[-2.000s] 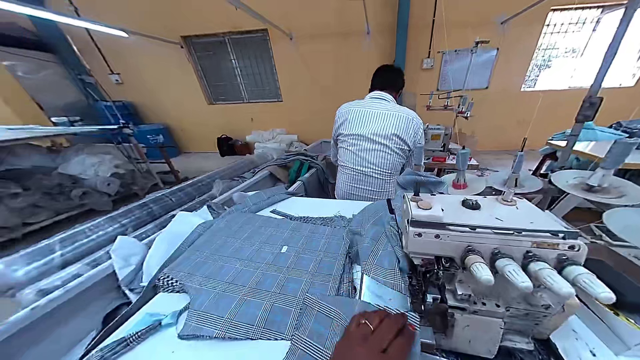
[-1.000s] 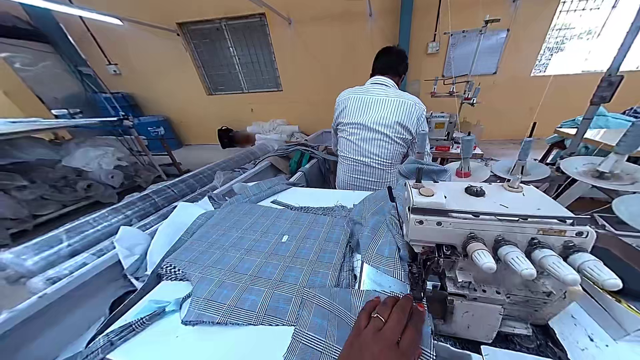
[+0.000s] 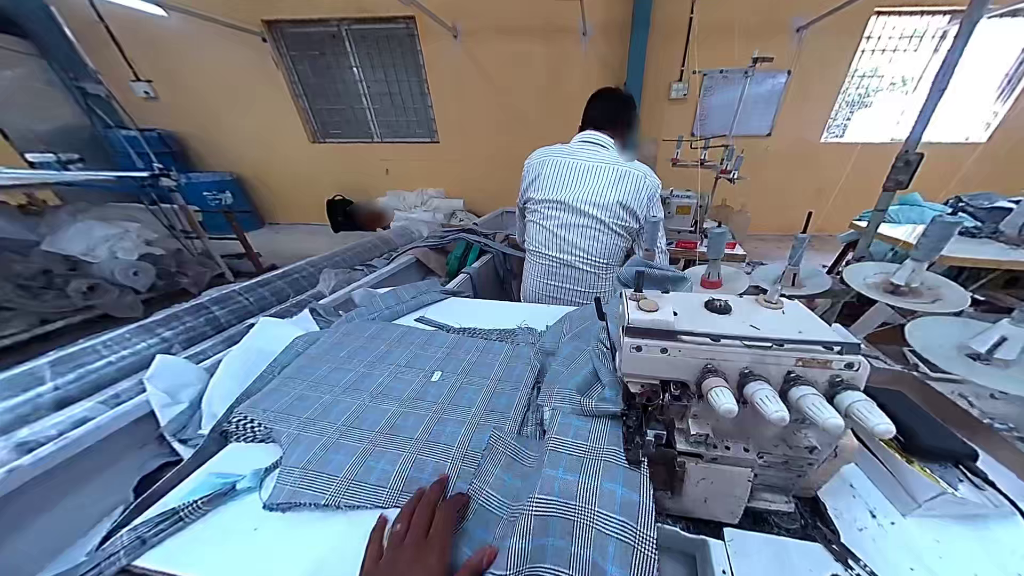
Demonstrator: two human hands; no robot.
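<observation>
My left hand (image 3: 424,532), with a ring on one finger, lies palm down at the bottom centre, fingers spread over the lower edge of a grey checked fabric panel (image 3: 384,400). Its thumb touches a second checked piece (image 3: 560,488), which reaches the left side of a white overlock sewing machine (image 3: 736,336). Whether that piece lies under the presser foot cannot be told. A small white tag sits on the large panel. My right hand is not in view.
A person in a striped shirt (image 3: 588,216) sits with their back to me beyond the table. Long wrapped fabric rolls (image 3: 240,312) run along the left. Thread cone stands (image 3: 904,284) are at the right. Checked strips (image 3: 184,504) hang at the lower left.
My left hand has moved left, from beside the machine onto the lower edge of the large panel. The checked piece by the machine now spreads farther toward me, and the pale patch on it no longer shows.
</observation>
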